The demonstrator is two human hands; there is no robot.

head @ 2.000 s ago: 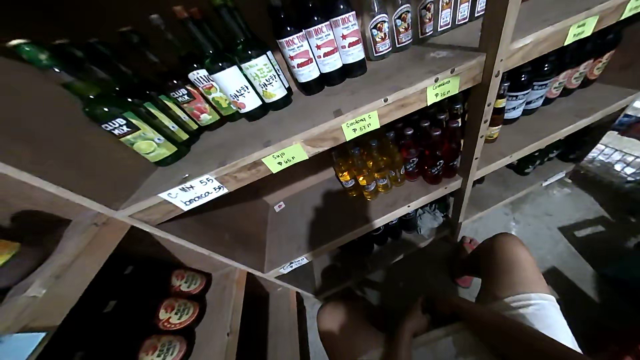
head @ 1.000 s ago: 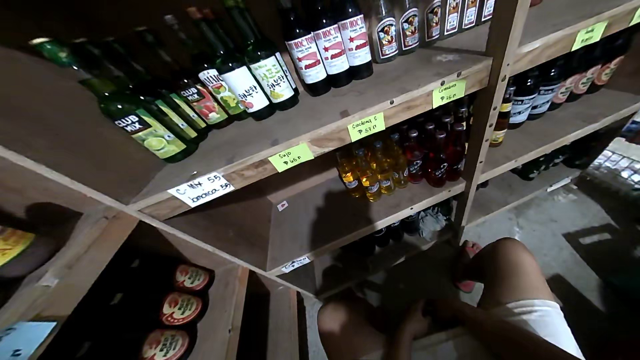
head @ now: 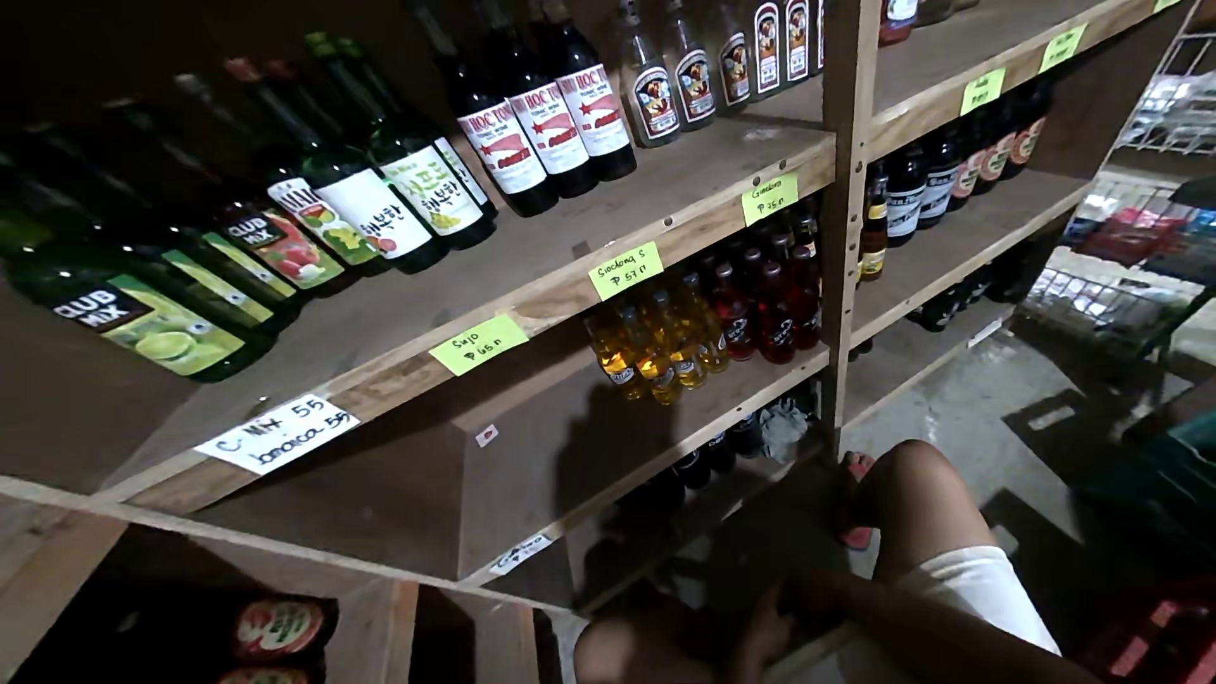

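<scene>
Both my hands are low in the head view, between my knees and in deep shadow. My left hand (head: 765, 617) and my right hand (head: 812, 597) are close together, perhaps touching; their fingers blur into the dark, and whether they hold anything cannot be told. Before them stands a wooden shelf (head: 665, 223). On its upper board are green glass bottles (head: 171, 332), dark tonic wine bottles (head: 560, 123) and clear glass bottles (head: 655, 100). On the board below are bottles of yellow drink (head: 655, 356) and bottles of red drink (head: 774, 318).
A wooden upright (head: 845, 228) parts this bay from one with dark beer bottles (head: 936, 180). At lower left, bottles with red round labels (head: 277, 627) lie in a compartment. Wire racks (head: 1130, 228) and a dark green crate (head: 1164, 475) are at the right. Handwritten price tags line the shelf edges.
The view has shifted slightly. The bottles stand where they were, and my hands remain low between my knees.
</scene>
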